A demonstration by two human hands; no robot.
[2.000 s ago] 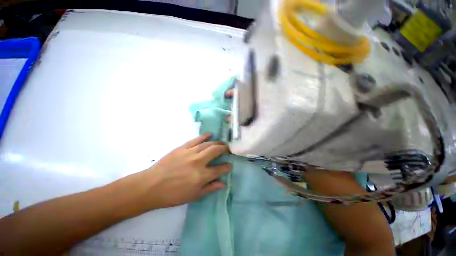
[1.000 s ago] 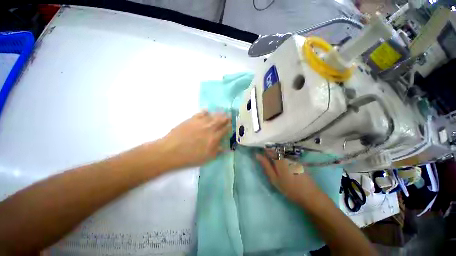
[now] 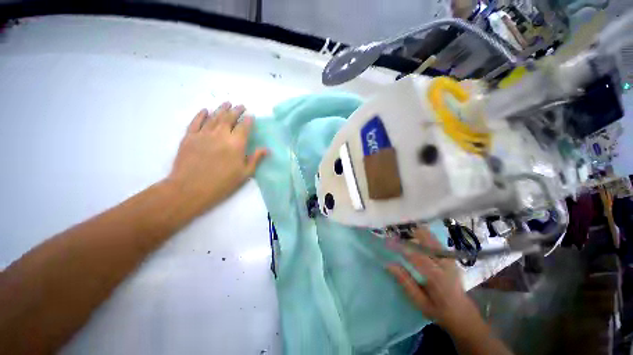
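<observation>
A thin mint-green garment piece (image 3: 352, 281) runs under the sewing machine head (image 3: 409, 159) and down over the table's front edge. A narrow raised seam or fold runs lengthwise along it to the dark presser foot area (image 3: 314, 206). My left hand (image 3: 214, 149) lies flat, fingers spread, on the white table at the cloth's left edge, thumb by the cloth. My right hand (image 3: 432, 277) rests with fingers spread on the cloth to the right, below the head; its fingertips are partly hidden or blurred. The needle is hidden.
The white tabletop (image 3: 104, 104) extends left. A yellow ring (image 3: 454, 114) lies on the machine head. A grey lamp on a flexible neck (image 3: 352, 64) stands behind it. Black scissors (image 3: 463, 243) lie to the right. Other equipment and hanging fabric show at the right.
My left hand has moved from the cloth by the foot outward to the left and spread. My right hand has come out from under the head, lower right. The cloth behind the foot is more spread.
</observation>
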